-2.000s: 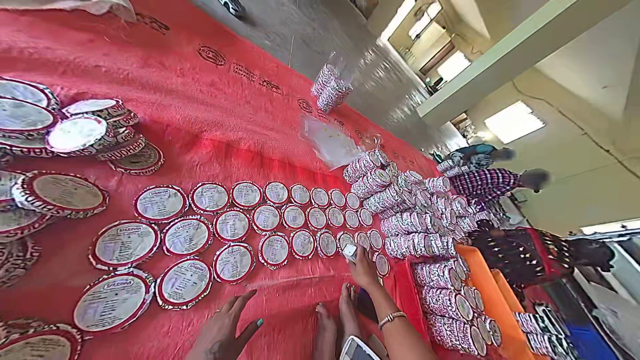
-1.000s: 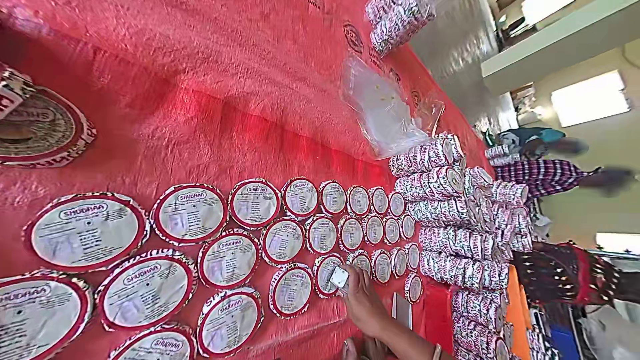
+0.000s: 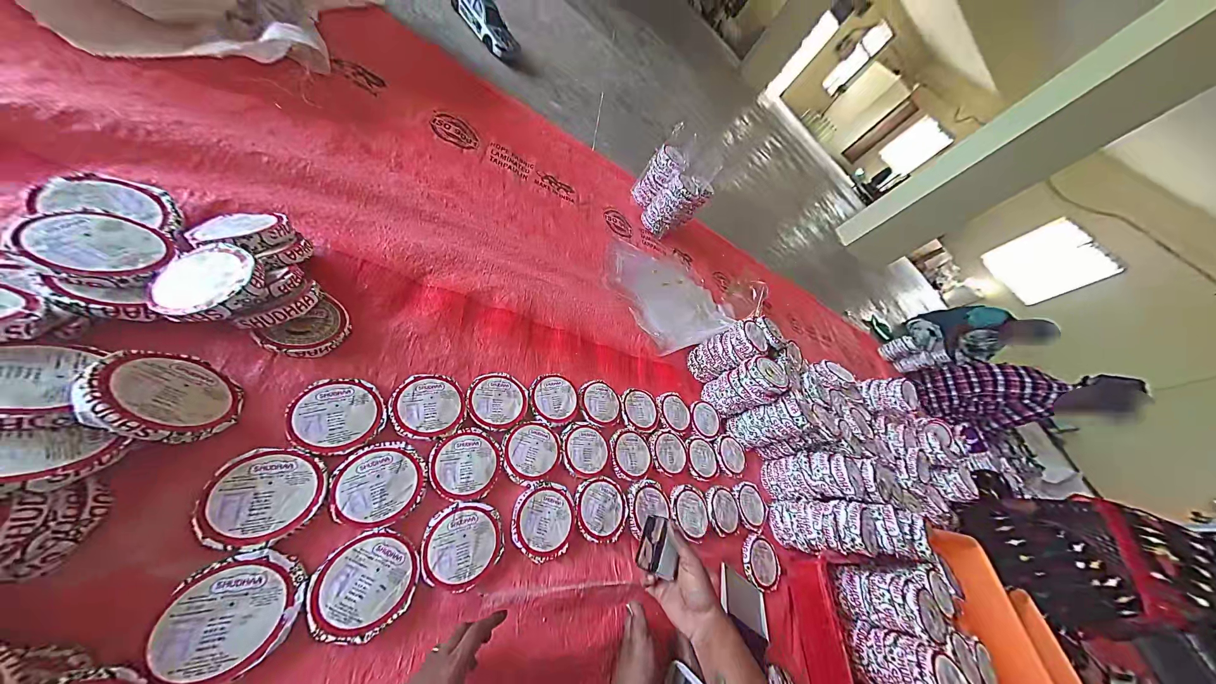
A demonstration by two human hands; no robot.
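Flat round packs with red-rimmed printed labels (image 3: 461, 544) lie in rows on a red tarpaulin (image 3: 532, 622). My right hand (image 3: 689, 594) is closed around a small box-shaped tool (image 3: 657, 549), possibly a hand stamp, at the lower edge of a pack (image 3: 650, 509) in the bottom row. Whether the tool touches the label cannot be told. Lower left of it, my left hand (image 3: 463, 650) is near the tarpaulin with fingers apart and nothing in it. Between the hands a bare foot (image 3: 635, 650) shows at the bottom edge.
Loose stacks of round packs (image 3: 93, 243) are at the left. Wrapped rolls of packs (image 3: 836, 475) are piled at the right, beside orange crates (image 3: 988, 579). A clear plastic bag (image 3: 665, 296) lies beyond the rows. Several people (image 3: 993, 394) sit at the far right.
The view has swung widely and come back. My left hand, out of view one second ago, shows again at the bottom. My right hand still holds the small tool.
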